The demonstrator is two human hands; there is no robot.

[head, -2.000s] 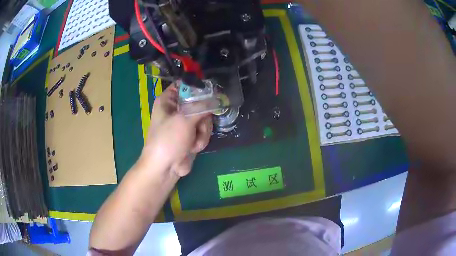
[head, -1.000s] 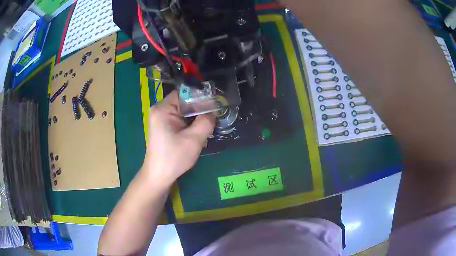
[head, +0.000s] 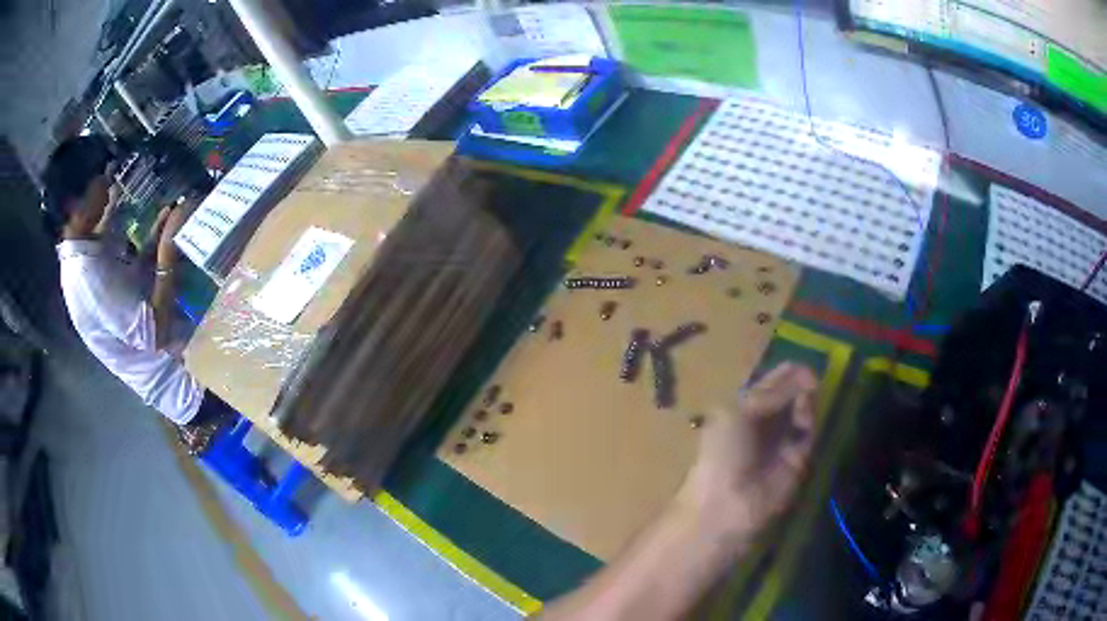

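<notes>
My left hand (head: 767, 439) is over the right edge of the tan cardboard sheet (head: 571, 473). It is blurred, with its fingers curled; whether it holds anything cannot be told. Small dark round components lie on the sheet, some loose and some lined up in short rows (head: 662, 370). The black test fixture (head: 971, 412) stands at the right edge of the view, with its round metal nest (head: 925, 570) low down and a red handle (head: 1026, 552) beside it. My right hand is not in view.
A taped cardboard stack (head: 401, 328) stands left of the sheet. Behind are a blue box (head: 546, 103) and a white component tray (head: 789, 182). Another white tray (head: 1038, 237) is behind the fixture. A person in a white shirt (head: 109, 309) sits at the far left.
The view has swung left, bringing the cardboard stack, blue box and a person into fuller view. My left hand has left the fixture nest for the cardboard sheet. My right arm has gone out of view.
</notes>
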